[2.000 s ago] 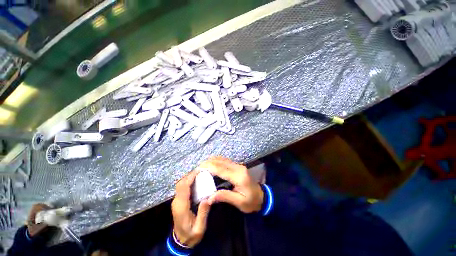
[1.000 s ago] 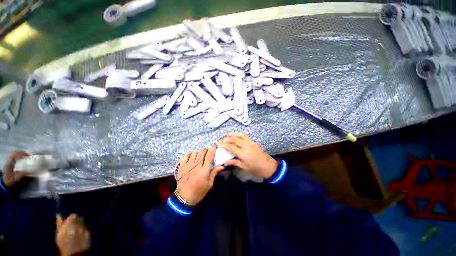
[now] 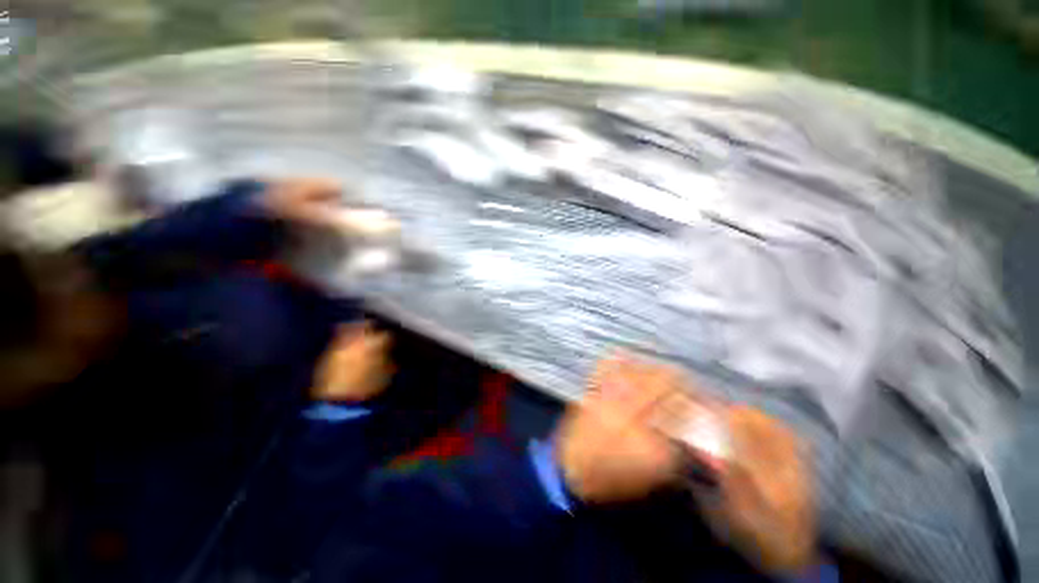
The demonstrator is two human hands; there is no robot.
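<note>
The picture is strongly blurred. My left hand [image 3: 624, 427] and my right hand [image 3: 770, 487] are close together at the bench's near edge, right of centre. Between them they hold a white piece [image 3: 697, 430], probably a fan; most of it is hidden by the fingers. A heap of white-grey handle covers [image 3: 798, 251] lies on the bench beyond my hands, smeared by motion.
The bench [image 3: 524, 262] has a shiny covering and a pale far edge, with green beyond. At left a coworker in dark clothes has one hand [image 3: 302, 199] by a blurred white object [image 3: 370, 233] and another hand [image 3: 353, 362] lower down.
The view has swung left, so the heap and my hands appear further right and more of the coworker shows. My hands still hold the white piece together.
</note>
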